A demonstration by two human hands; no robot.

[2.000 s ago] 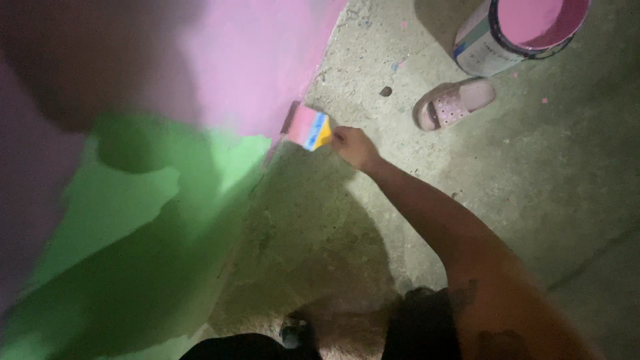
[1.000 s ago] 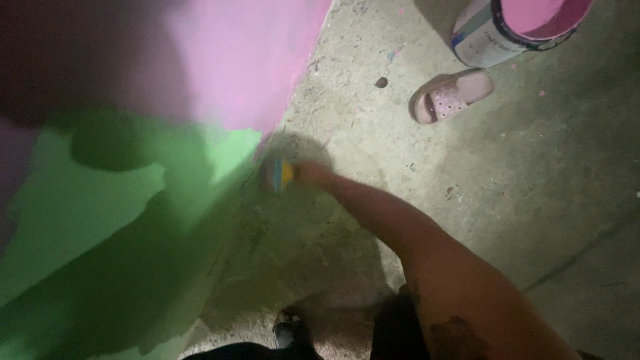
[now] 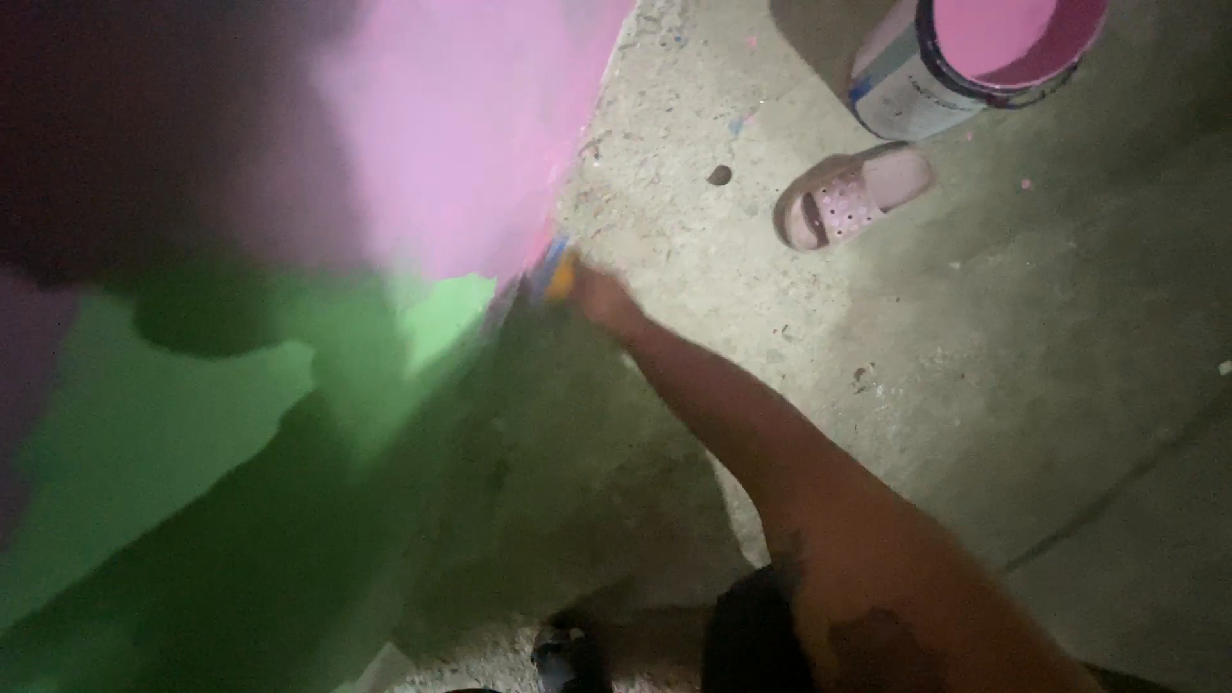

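My right hand (image 3: 608, 296) is closed around the handle of a paintbrush (image 3: 558, 271), blurred, with a yellow and blue part showing. The brush is at the foot of a wall (image 3: 462, 144), where pink paint meets the concrete floor. Below the pink, the wall bears green paint (image 3: 443, 313), partly under dark shadows. Whether the bristles touch the wall cannot be made out. My left hand is out of view.
A paint bucket (image 3: 910, 96) holding pink paint stands on the floor at the upper right. Beside it lies a pink slip-on sandal (image 3: 852, 204). A small dark lump (image 3: 719, 175) is on the concrete floor (image 3: 770, 318). My shod foot (image 3: 568, 659) shows at the bottom.
One second ago the brush was lower, over the floor beside the green edge; now my right hand has it up by the pink wall's lower edge.
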